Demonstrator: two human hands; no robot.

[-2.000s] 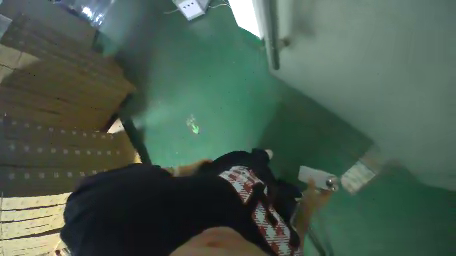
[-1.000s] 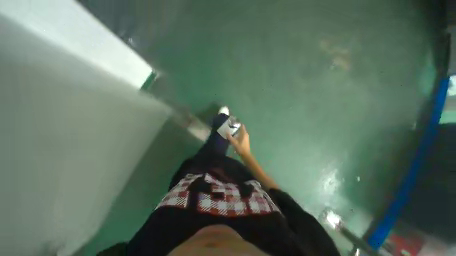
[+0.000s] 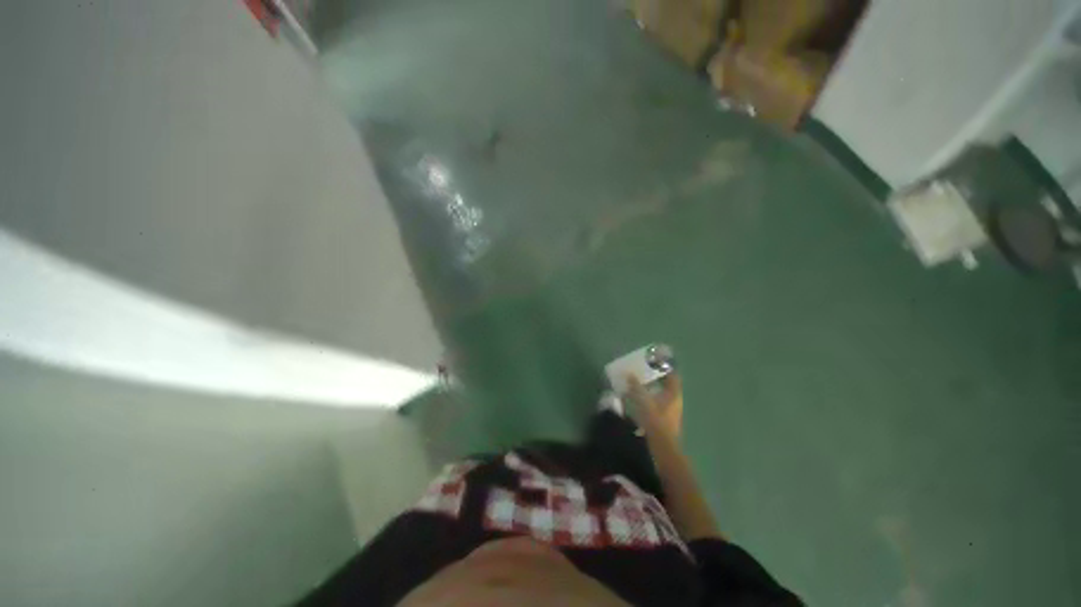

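A small white bottle with a shiny round metal top is held out in front of my body, above the green floor. My right hand is closed around its near side, with the metal top towards the right. The bottle lies tilted in the picture and is slightly blurred. My left hand is not in view.
A grey-white partition or wall with a white edge stands close on the left. Brown cartons are at the upper right beside a white panel. A pale square object stands on the green floor at the right.
The view has turned and moved along the floor. The bottle, still in my right hand, now shows further right and lower. Cartons and a white panel have come into view at the upper right.
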